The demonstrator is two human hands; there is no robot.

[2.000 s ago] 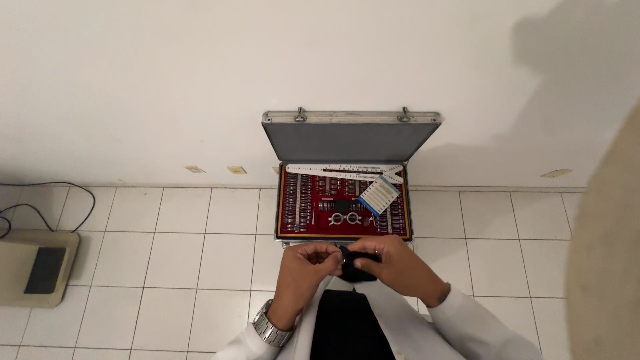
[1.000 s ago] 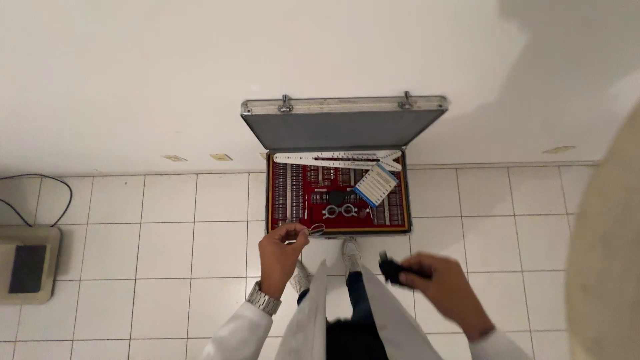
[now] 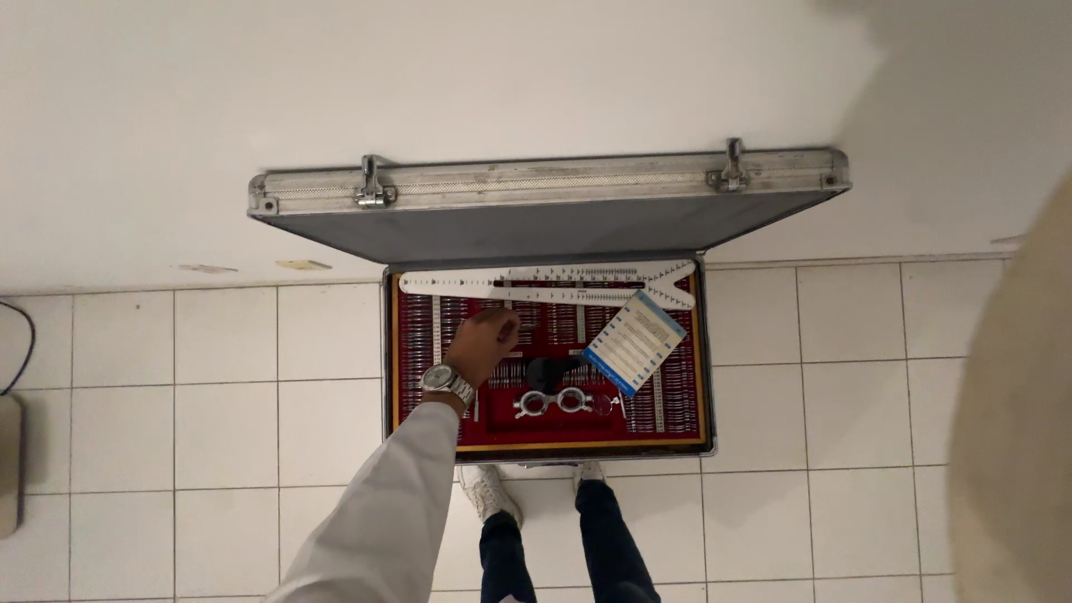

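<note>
My left hand point(image 3: 484, 343), with a metal wristwatch point(image 3: 448, 381) at the wrist, is over the left-centre of an open trial lens case point(image 3: 548, 446). Its fingers are curled above the rows of rimmed trial lenses point(image 3: 414, 335); whether a small lens is between them cannot be told. My right hand is out of view. A metal trial frame point(image 3: 553, 403) lies in the red tray below a black object point(image 3: 546, 374). A blue-edged printed card point(image 3: 635, 343) rests tilted across the right-hand lenses. White measuring rules point(image 3: 536, 283) lie crossed along the back of the tray.
The raised grey lid point(image 3: 502, 234) with two metal latches stands near the white wall point(image 3: 502, 75). White floor tiles point(image 3: 754, 419) surround the case. My shoes point(image 3: 490, 494) are just in front of it. A beige object point(image 3: 10, 465) with a cable is at far left.
My left hand has moved from in front of the case to over its lens rows. My right hand, which held a dark object, has left the view. The case now appears larger in view.
</note>
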